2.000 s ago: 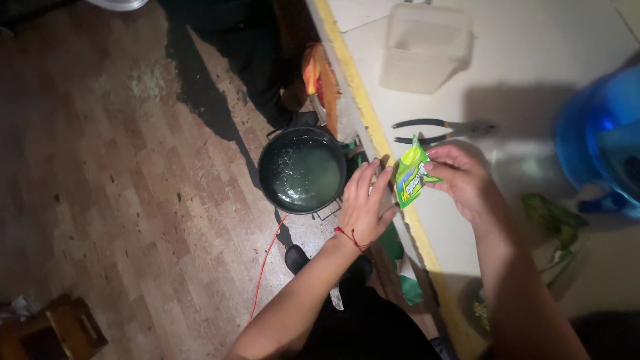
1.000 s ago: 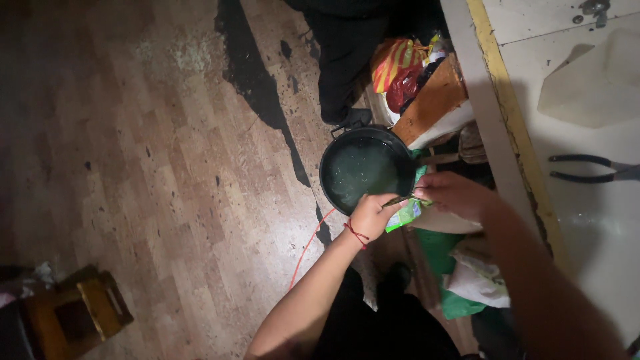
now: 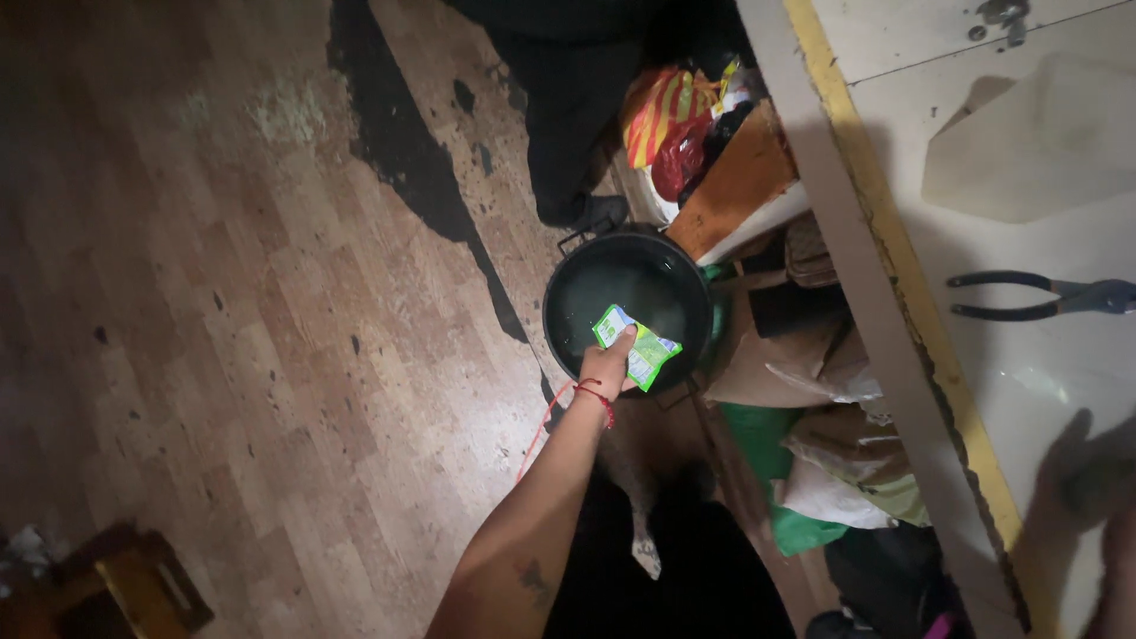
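Note:
My left hand [image 3: 609, 366] grips a green and white packet [image 3: 652, 359] by one end, with the thumb on top. The packet lies flat in the grip above a round black pot [image 3: 612, 275] of cloudy liquid on the floor. At the far right edge, over the white tabletop [image 3: 1003, 355], a dim part of my right arm [image 3: 1120, 568] shows; its hand is too dark and cut off to read. Pliers with dark handles [image 3: 1021, 311] lie on the tabletop, near a translucent plastic container [image 3: 1021, 160].
A yellow strip [image 3: 874, 213] runs along the table edge. Beside the pot are an orange board [image 3: 737, 173], a striped plastic bag [image 3: 661, 111] and green bags [image 3: 754, 435]. Another person's dark-clad leg [image 3: 568, 115] stands behind the pot. A wooden stool [image 3: 133, 586] is at lower left.
Both hands were at the packet over the table, then by the pot. Now only my left hand holds it, over the pot, and my right has moved away to the right.

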